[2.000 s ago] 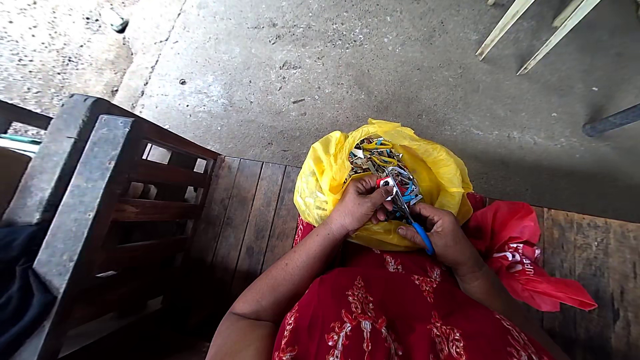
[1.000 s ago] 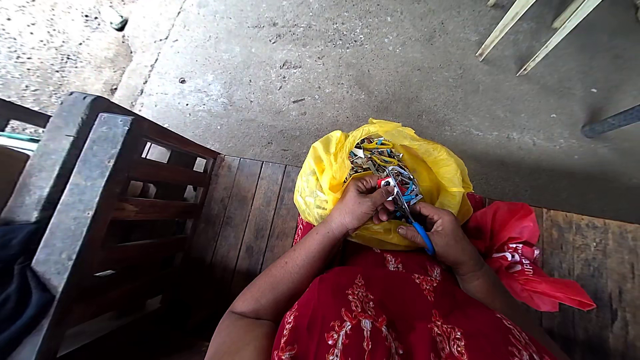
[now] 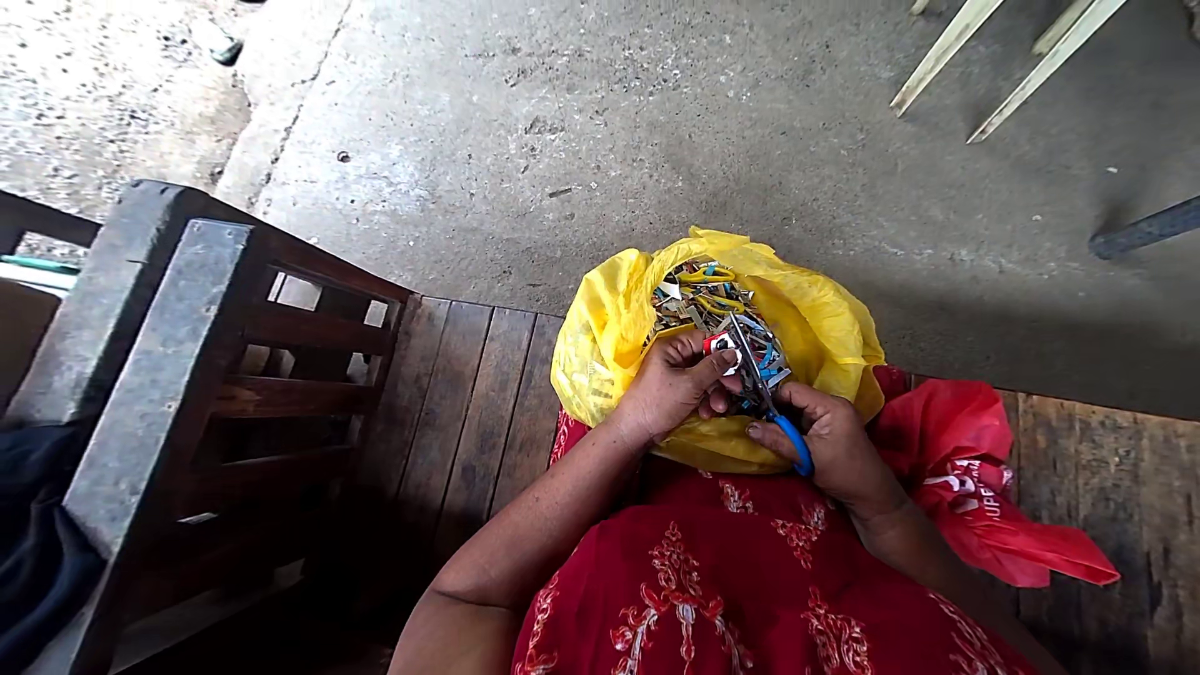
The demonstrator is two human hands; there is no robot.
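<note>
My left hand (image 3: 677,382) pinches a small red, white and black printed piece (image 3: 720,345) over the mouth of a yellow plastic bag (image 3: 816,305). In my right hand (image 3: 820,431) are scissors with blue handles (image 3: 793,444), their blades pointing up beside the piece. The bag rests at my lap and holds many small cut strips (image 3: 717,323), whose material I cannot tell. Among the strips lies a yellow-handled tool (image 3: 705,275), probably scissors.
A red plastic bag (image 3: 966,469) with writing lies right of my lap on the wooden slatted bench (image 3: 457,384). The bench's armrest (image 3: 164,375) stands at the left, with dark cloth (image 3: 42,525) by it. Pale furniture legs (image 3: 947,52) stand on the concrete floor (image 3: 487,141).
The scissors in my right hand have shifted slightly at the printed piece. My left hand stays nearly in place, and both bags look the same.
</note>
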